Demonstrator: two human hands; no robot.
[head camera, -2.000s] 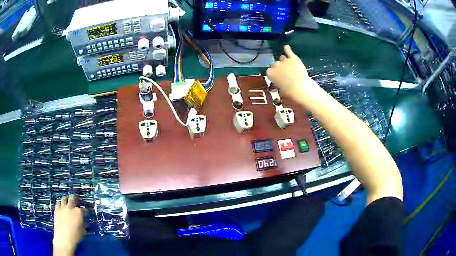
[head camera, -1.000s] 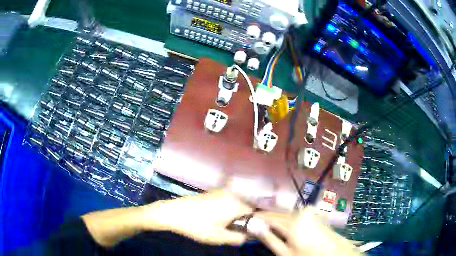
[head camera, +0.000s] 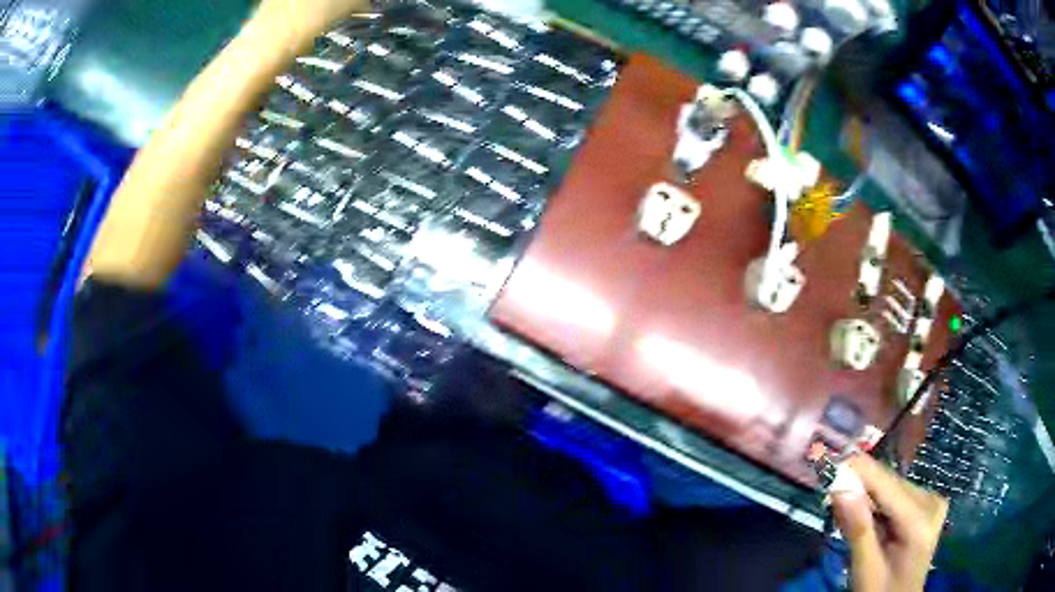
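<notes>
My right hand (head camera: 891, 520) is at the lower right, by the front right corner of the reddish-brown test board (head camera: 625, 312). Its thumb and fingers pinch a small dark-and-silver piece (head camera: 825, 465), likely a car charger, with something white at the fingertips; blur hides the detail. My left forearm runs up the left side over the clear blister tray, and my left hand is cut off by the top edge. The left blister tray (head camera: 417, 139) holds many black-and-silver cylinders in rows.
The board carries socket outlets (head camera: 669, 213), white holders (head camera: 699, 130), a yellow-taped block (head camera: 817, 211) and a white lead. A black cable (head camera: 983, 330) hangs across its right end. Another tray (head camera: 966, 428) lies at the right. Instruments and a screen (head camera: 983, 104) stand behind.
The view has turned left. My hands, together in front of the board a second ago, are now apart: the left arm reaches over the left tray, the right hand keeps a small piece.
</notes>
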